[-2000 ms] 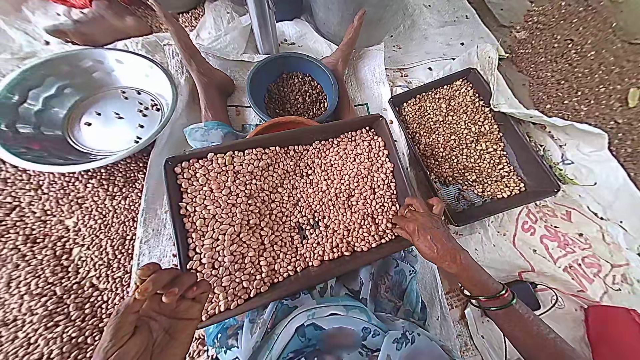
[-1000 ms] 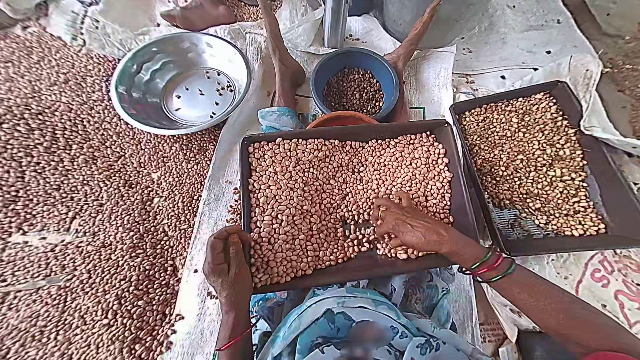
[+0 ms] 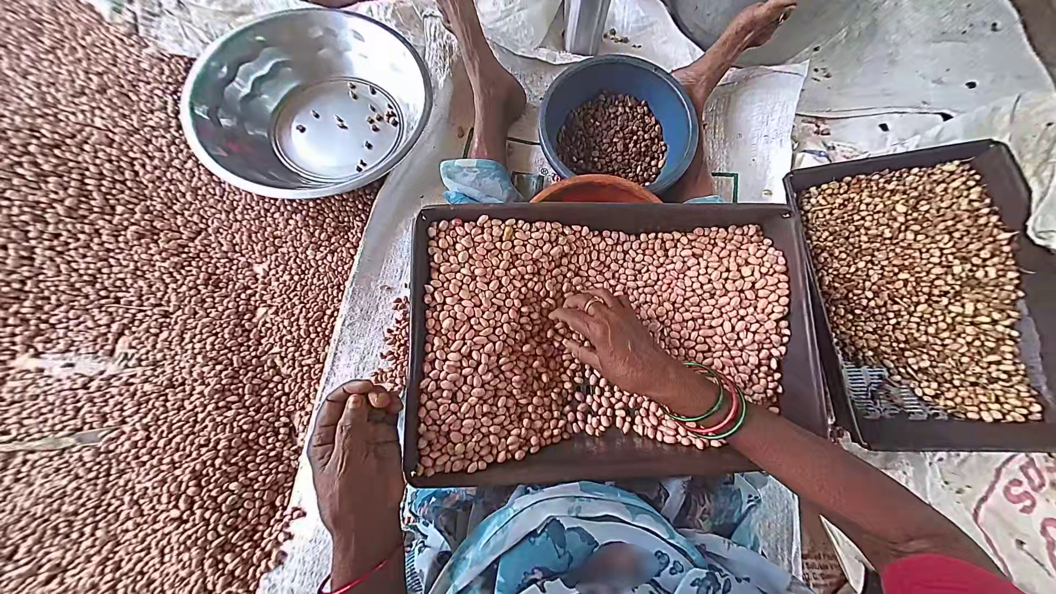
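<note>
A dark rectangular tray lies across my lap, filled with pinkish shelled peanuts. Into these nuts reaches my right hand, palm down with fingers spread and bent; its fingertips touch the nuts, and whether it pinches any is hidden. Near the tray's lower part the dark bottom shows between nuts. My left hand is beside the tray's left edge, fingers curled in with the thumb against them; nothing shows in it, though its inside is hidden.
A steel basin with a few dark bits stands at upper left, beside a large heap of nuts. Between my feet is a blue bowl of dark nuts, with an orange bowl rim before it. A second dark tray holds yellowish nuts.
My right hand has moved from the tray's right edge into the nuts, then further left over them. My left hand, apart from the tray at first, has come up beside its left edge. The view has shifted.
</note>
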